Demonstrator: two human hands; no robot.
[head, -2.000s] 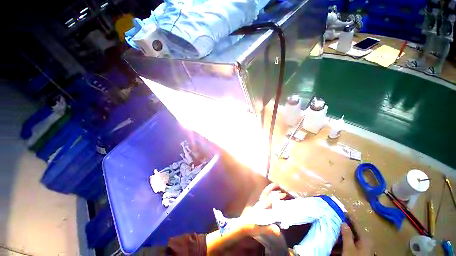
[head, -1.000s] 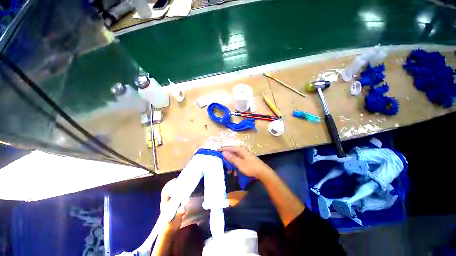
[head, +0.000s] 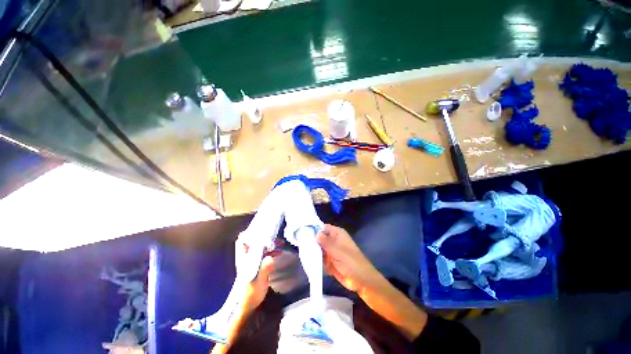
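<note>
A pale figure lower body [head: 299, 207] in knee-length shorts is held over my lap, waist toward the bench and sandalled feet toward me. A blue sash [head: 322, 184] goes around its waist, its tail pointing right at the bench edge. My left hand [head: 256, 276] holds the leg on the left near the knee; its fingers are partly hidden. My right hand [head: 340, 257] grips the other leg at the knee and shin.
On the bench [head: 263, 159] lie a loose blue sash [head: 313, 144], white pot [head: 341, 119], hammer [head: 453, 148], turquoise tool [head: 425, 146] and squeeze bottles [head: 220, 108]. Blue spiky parts [head: 596, 102] lie right. A parts bin [head: 488, 299] holds legs. A bright lamp housing stands left, a green conveyor [head: 415, 48] behind.
My right hand has moved from the sash at the waist down to the knee. The sash tail now sticks out to the right instead of hanging down.
</note>
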